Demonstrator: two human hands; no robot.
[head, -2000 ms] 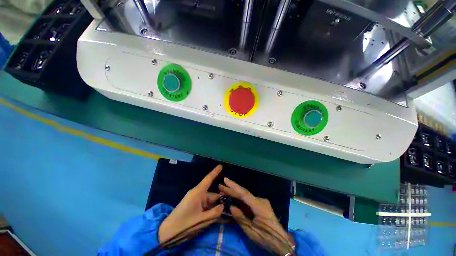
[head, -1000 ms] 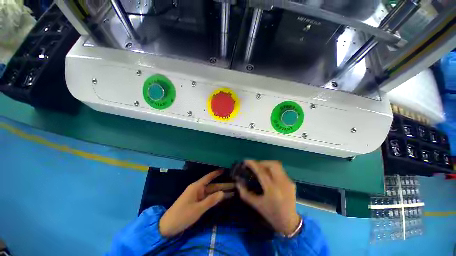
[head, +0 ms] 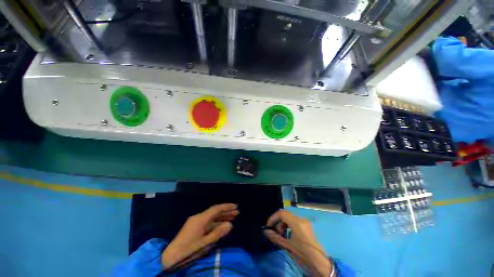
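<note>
A small square black module (head: 246,166) with silvery detail lies on the green bench edge in front of the white press panel. My left hand (head: 203,231) is over the black tray (head: 157,216) at my lap, fingers apart and holding nothing visible. My right hand (head: 292,235) is to the right over the same tray, its fingertips pinched on a small dark piece, blurred and mostly hidden by the fingers. The module is beyond both hands and touches neither.
The press panel has two green start buttons (head: 279,121) and a red emergency stop (head: 206,114). A black parts tray (head: 414,135) and a clear grid tray (head: 403,203) are at the right. A person's blue sleeve (head: 466,86) shows far right.
The dark module held in my right hand a second ago now lies on the green bench. My right hand has drawn back toward my lap. The view has shifted right.
</note>
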